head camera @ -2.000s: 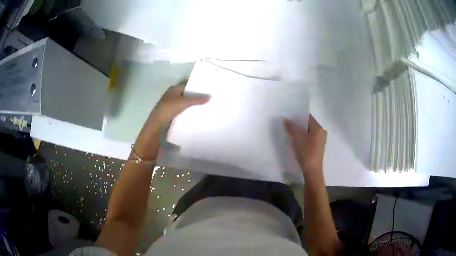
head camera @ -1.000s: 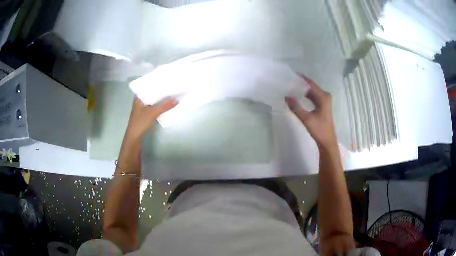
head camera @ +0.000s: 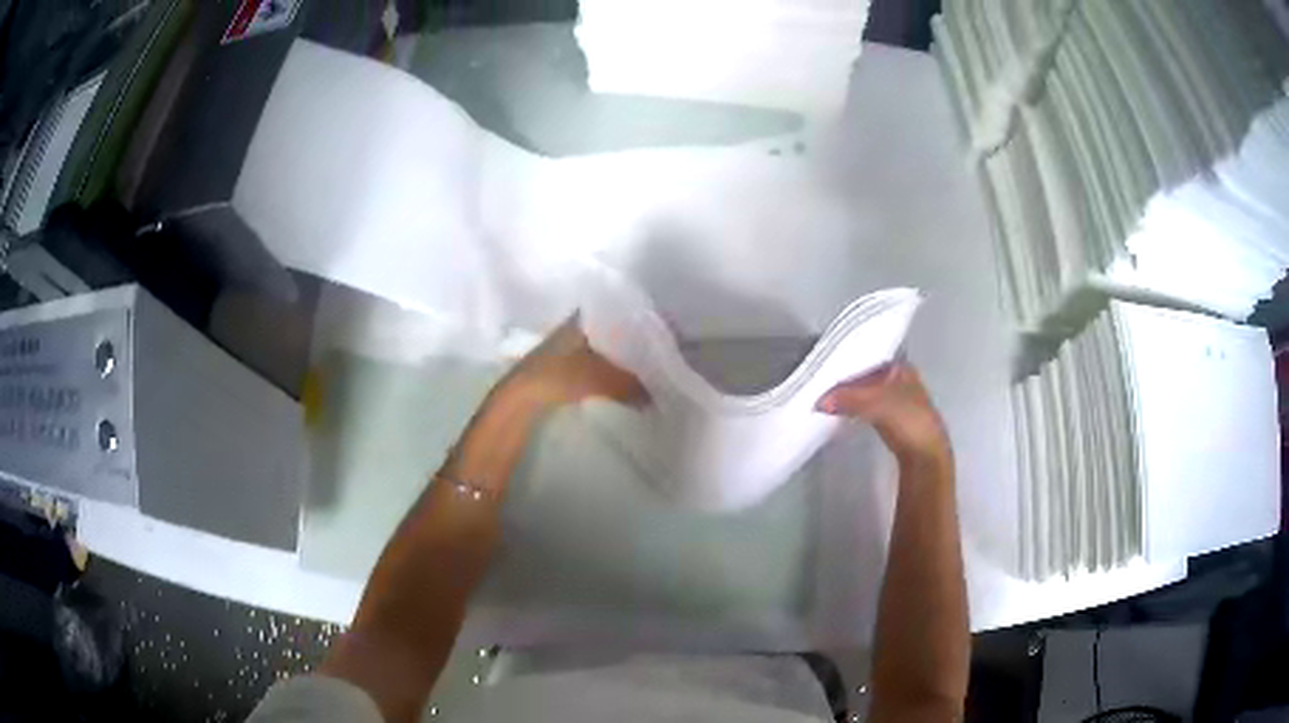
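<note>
A bundle of white sheets [head camera: 742, 438] is held by both ends above the pale green mat [head camera: 566, 530]. The bundle sags in the middle, and its right end curls up with layered edges showing. My left hand [head camera: 587, 374] grips the left end; its fingertips are partly hidden by the paper and blurred. My right hand [head camera: 891, 403] grips the right end, thumb on the near side, other fingers partly hidden. White sheets [head camera: 382, 177] curl down from the dark machine [head camera: 184, 141] at the left onto the table.
Tall finished stacks [head camera: 1081, 466] stand at the right with layered edges. A far stack [head camera: 724, 50] stands at the top centre. A grey-silver control box [head camera: 212, 424] with two knobs is at the left. White dots lie on the dark floor at lower left.
The bundle has gone from flat to arched upward, and now sags downward between my hands. My left hand has moved right since one second ago. The view now shows more of the far table.
</note>
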